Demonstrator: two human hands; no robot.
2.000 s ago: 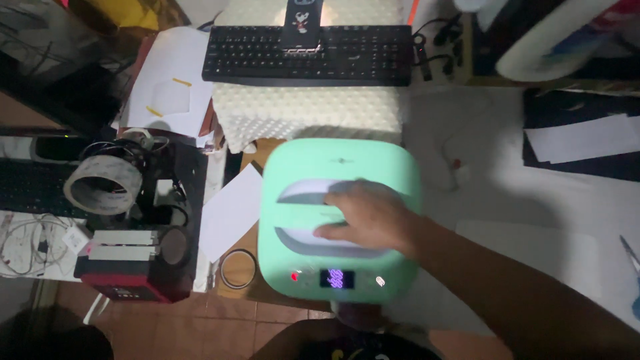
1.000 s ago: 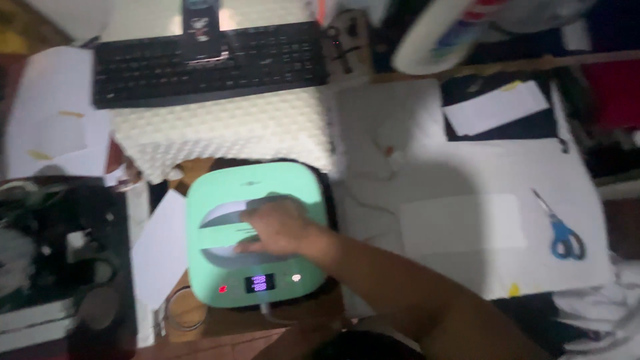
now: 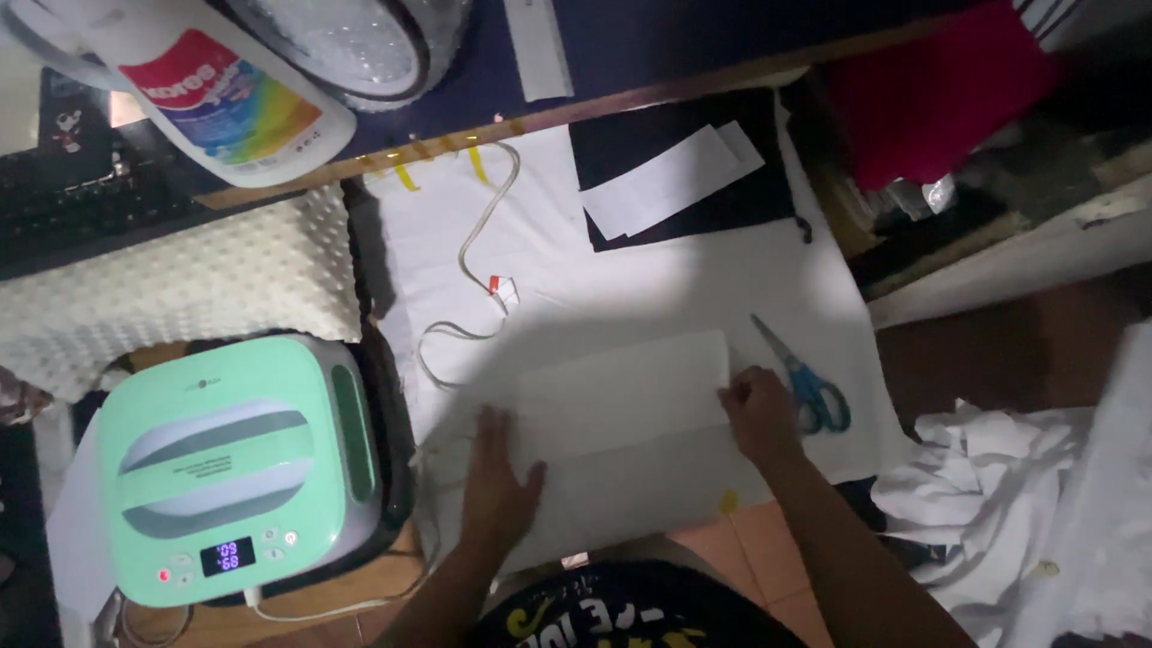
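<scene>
My left hand lies flat with its fingers apart on a white cloth, near the left end of a pale rectangular sheet. At the sheet's right edge is my right hand, fingers curled, the thumb and fingertips pinching that edge. Blue-handled scissors lie just right of my right hand. A mint-green heat press with a lit display stands at the left, apart from both hands. White paper strips rest on a black cloth beyond.
A white cord winds over the cloth. A large white bottle stands on a shelf at the top. Dotted cream fabric lies behind the press, crumpled white cloth at the lower right.
One hand was on the heat press's handle in both earlier frames; now neither hand touches the press and both are at the pale sheet. The view has swung right.
</scene>
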